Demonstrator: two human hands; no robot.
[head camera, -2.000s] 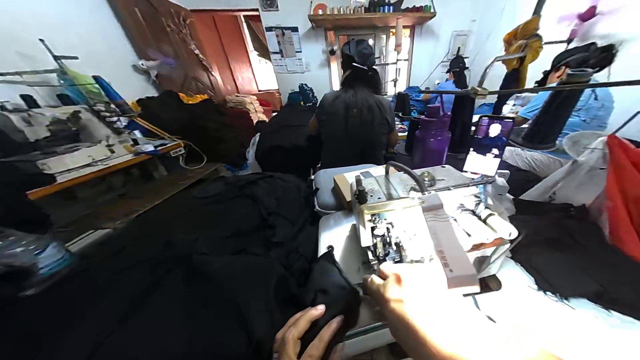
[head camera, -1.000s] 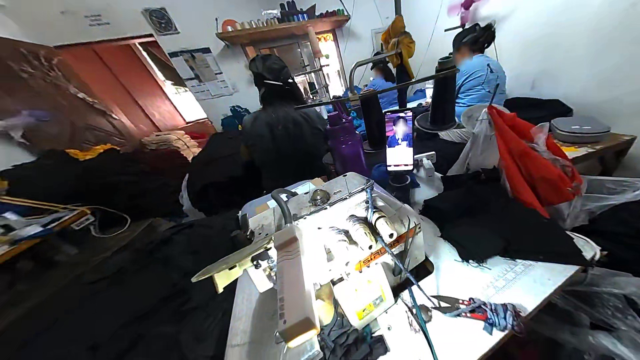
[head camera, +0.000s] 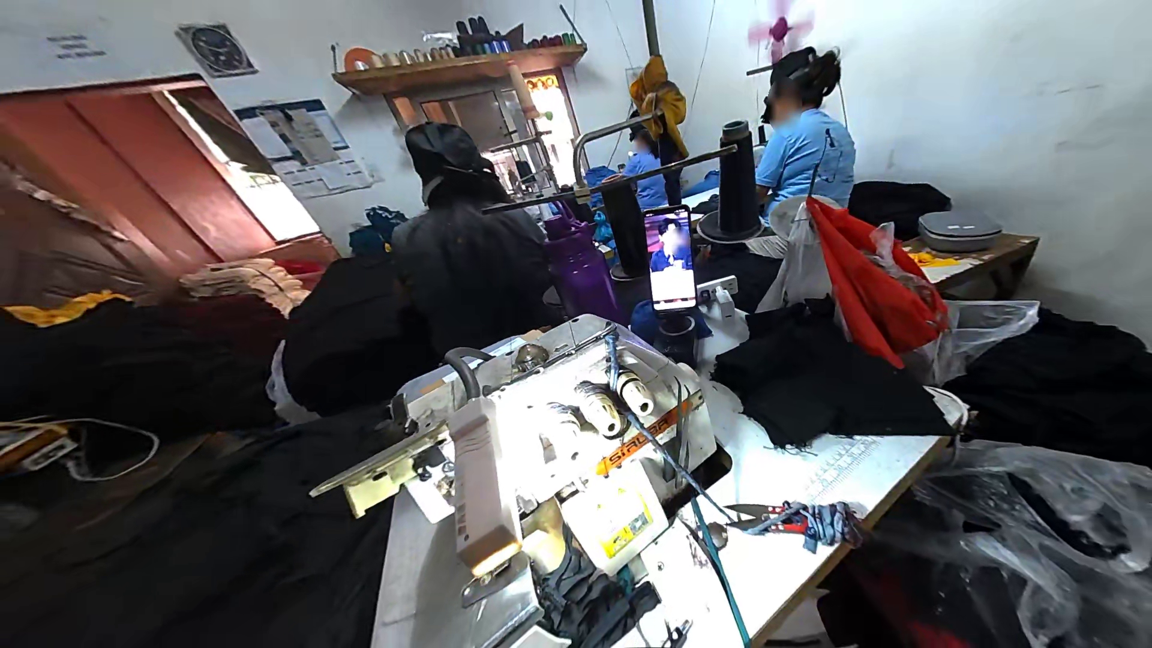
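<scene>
Neither my left hand nor my right hand shows in the view now. An industrial overlock sewing machine (head camera: 576, 405) stands at the middle of the white table (head camera: 756, 558), with a lamp unit (head camera: 481, 481) attached and lit at its lower end. Dark fabric scraps (head camera: 589, 598) lie bunched below the machine. Thread snips (head camera: 783, 520) with cloth-wrapped handles rest on the table to its right. Black fabric (head camera: 207, 540) spreads over the lower left. What my hands hold or touch is hidden.
Behind the machine stand a purple bottle (head camera: 580, 270), a lit phone (head camera: 670, 261) and black thread cones (head camera: 738, 184). A red bag (head camera: 873, 279) and clear plastic (head camera: 1035, 522) are at right. One person sits ahead with back turned; others work farther back.
Two seconds ago both hands were at the machine's near side, one on black fabric; now neither shows. The view has swung to the right.
</scene>
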